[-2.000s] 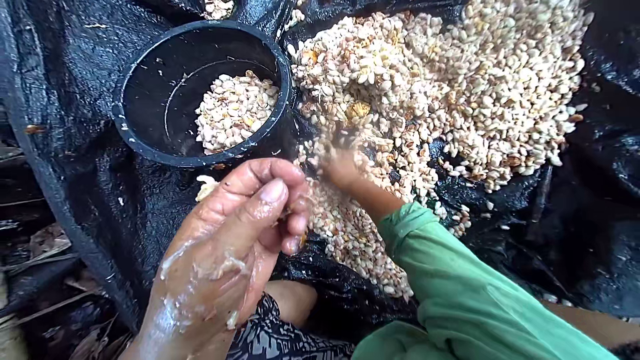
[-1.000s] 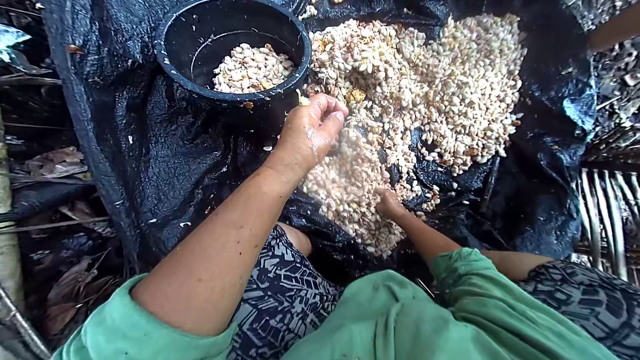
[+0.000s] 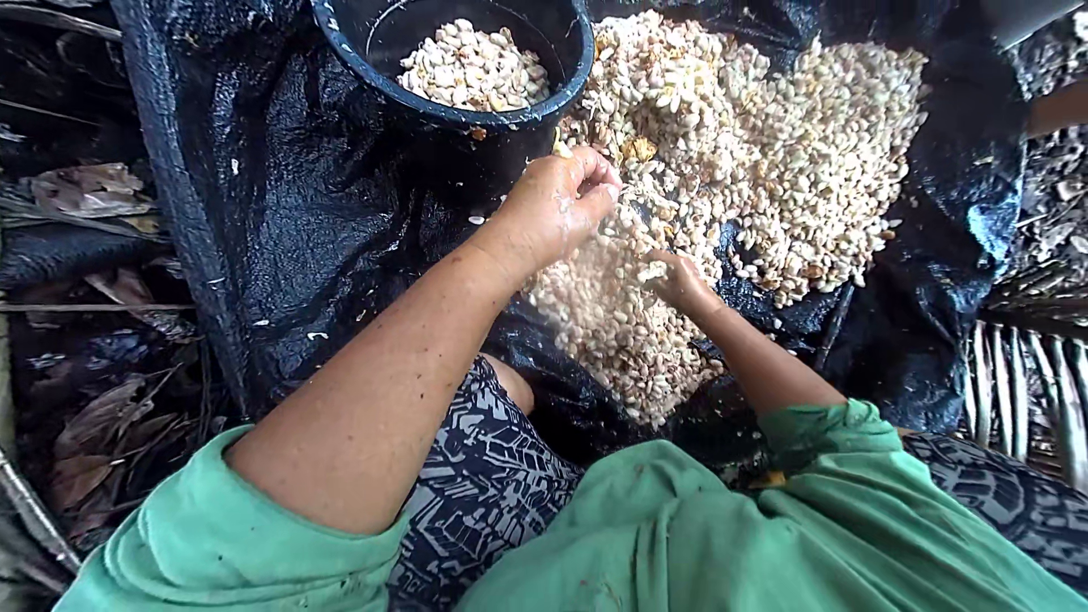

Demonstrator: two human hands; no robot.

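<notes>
Whitish pulp-covered beans, which look like wet cacao beans point(image 3: 816, 170), lie heaped on a black plastic sheet point(image 3: 280, 170). My left hand point(image 3: 561, 200) is above the near left part of the heap, fingers curled with the thumb near the fingertips; a pale bit clings by its knuckles, and what lies between the fingers cannot be made out. My right hand point(image 3: 680, 280) is low at the beans to the right of it, with some pale beans at its fingertips. A black plastic bucket point(image 3: 459, 119) holding more of these beans stands beyond my left hand.
Dry leaves point(image 3: 93, 416) and sticks lie on the ground left of the sheet. A palm frond point(image 3: 1020, 382) is at the right edge. Part of another person's limb point(image 3: 1058, 110) shows at the upper right. My knees are close to the near side of the heap.
My left hand has gone from a raised place near the camera to over the heap, its palm turned away. My right hand stays at the beans. The view has shifted a lot.
</notes>
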